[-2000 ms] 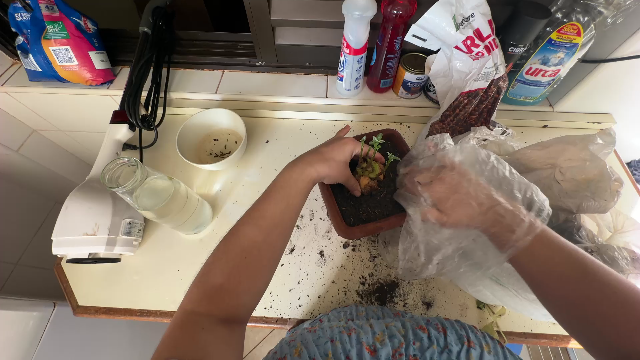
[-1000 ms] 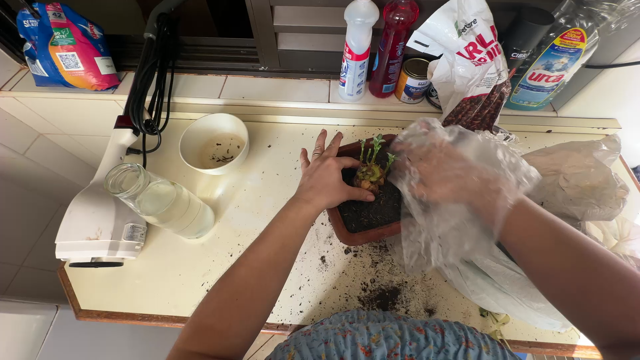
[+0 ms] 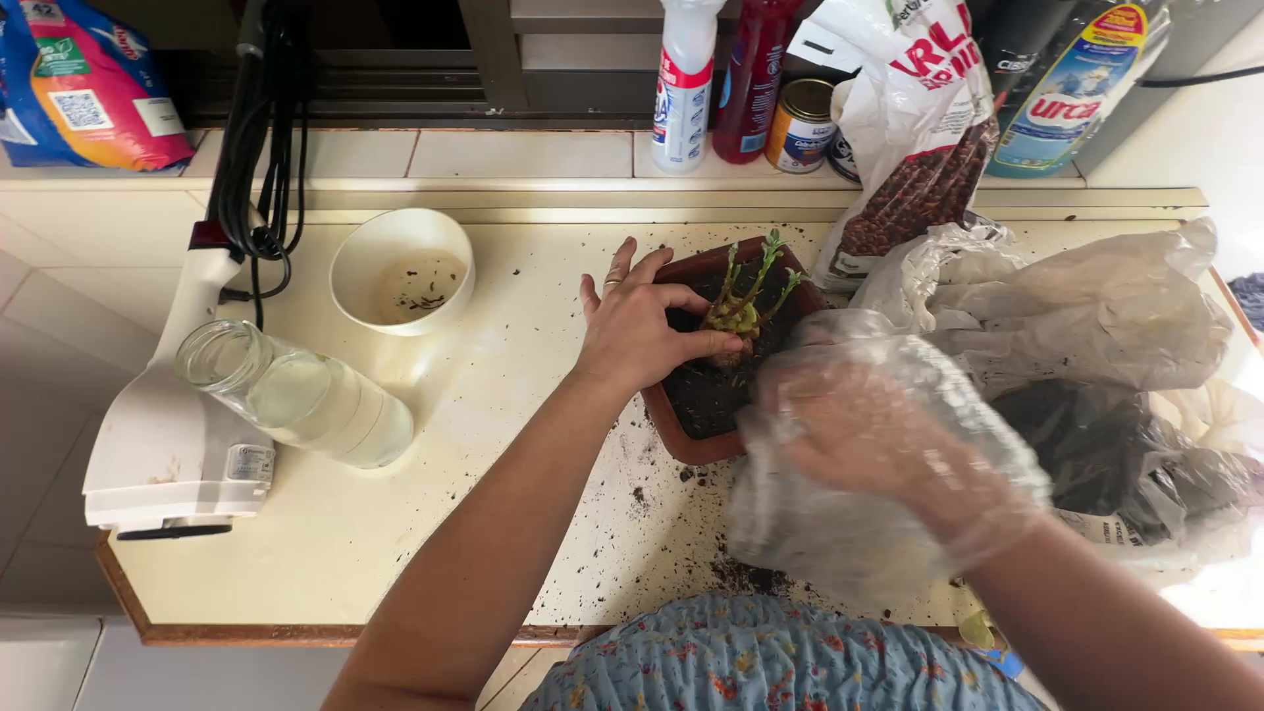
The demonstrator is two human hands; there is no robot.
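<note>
A rectangular terracotta-coloured planter (image 3: 701,449) filled with dark soil stands on the counter. In it sits a small plant (image 3: 736,314) with a thick bulbous base and several green shoots. My left hand (image 3: 642,331) reaches over the planter's left rim, its thumb and index finger on either side of the plant's base. A clear plastic bag (image 3: 879,543) covers my right hand (image 3: 839,415), which is blurred beside the planter's right side. What the right fingers do inside the bag cannot be told.
A glass jar of cloudy liquid (image 3: 331,405) and a white bowl (image 3: 449,296) stand left, near a white corded appliance (image 3: 188,444). Crumpled plastic bags (image 3: 1096,306) lie right. A bag of brown pellets (image 3: 913,168), bottles and cans line the back. Loose soil (image 3: 750,578) dots the counter.
My left hand has shifted from above the soil to the plant's left side, with its fingers more spread. The bagged right hand has moved about beside the planter.
</note>
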